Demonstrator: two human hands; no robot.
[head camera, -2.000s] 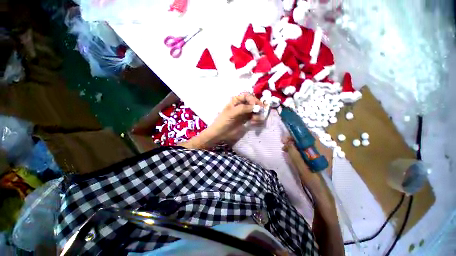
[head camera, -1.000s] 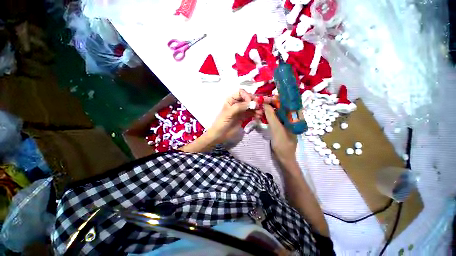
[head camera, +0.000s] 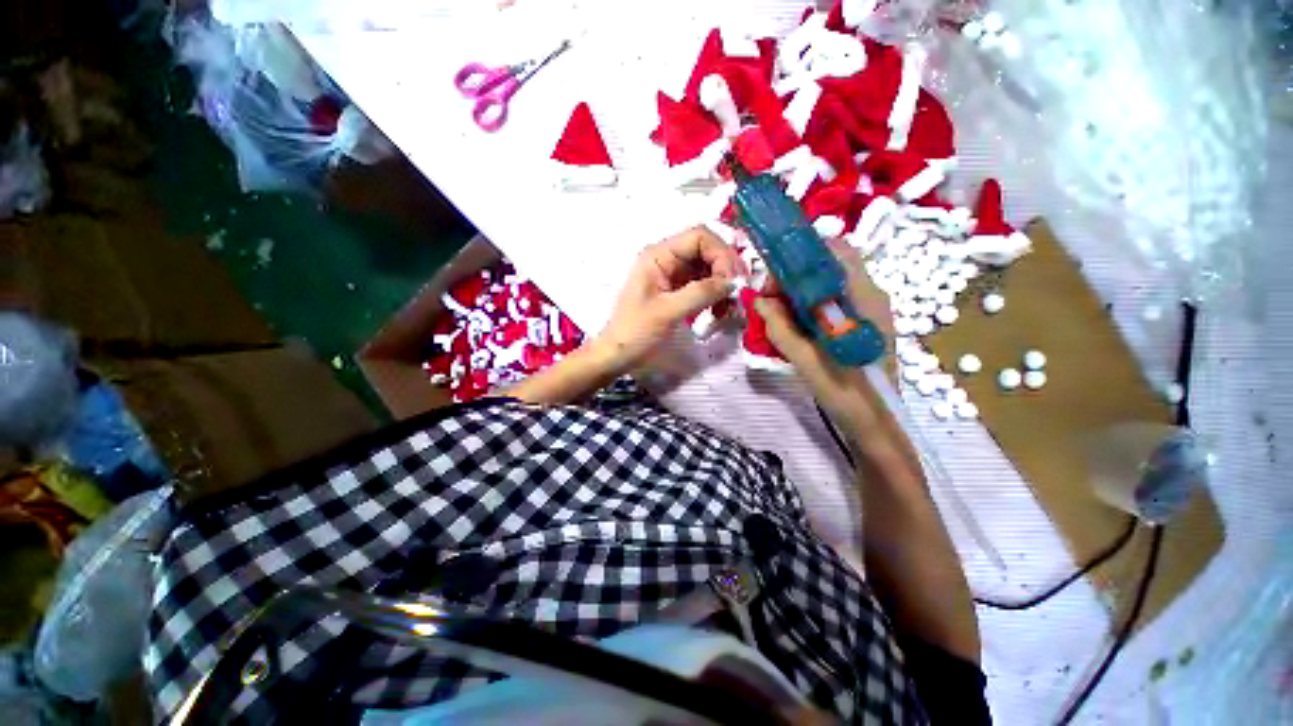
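Observation:
The teal glue gun (head camera: 797, 263) is in my right hand (head camera: 823, 348), its dark nozzle pointing up and left over the edge of the heap. A red hat (head camera: 763, 338) with a white brim hangs at my right fingers. My left hand (head camera: 681, 291) is beside it with thumb and fingertips together at a small white bit, likely a pompom (head camera: 735, 284); the fingertips partly hide it. The heap of mini Santa hats (head camera: 851, 121) lies beyond the gun, and a pile of pompoms (head camera: 922, 277) lies right of it.
A single hat (head camera: 583, 146) and pink scissors (head camera: 492, 94) lie left of the heap. A carton of finished pieces (head camera: 504, 338) stands below the table edge. Stray pompoms lie on the cardboard (head camera: 1099, 411), near a clear round thing (head camera: 1166, 472) and black cord (head camera: 1142, 596). Clear plastic lies at the far right.
The gun has swung to point up and left. A red hat now hangs below my right fingers. My left hand stays close by, its fingertips still together.

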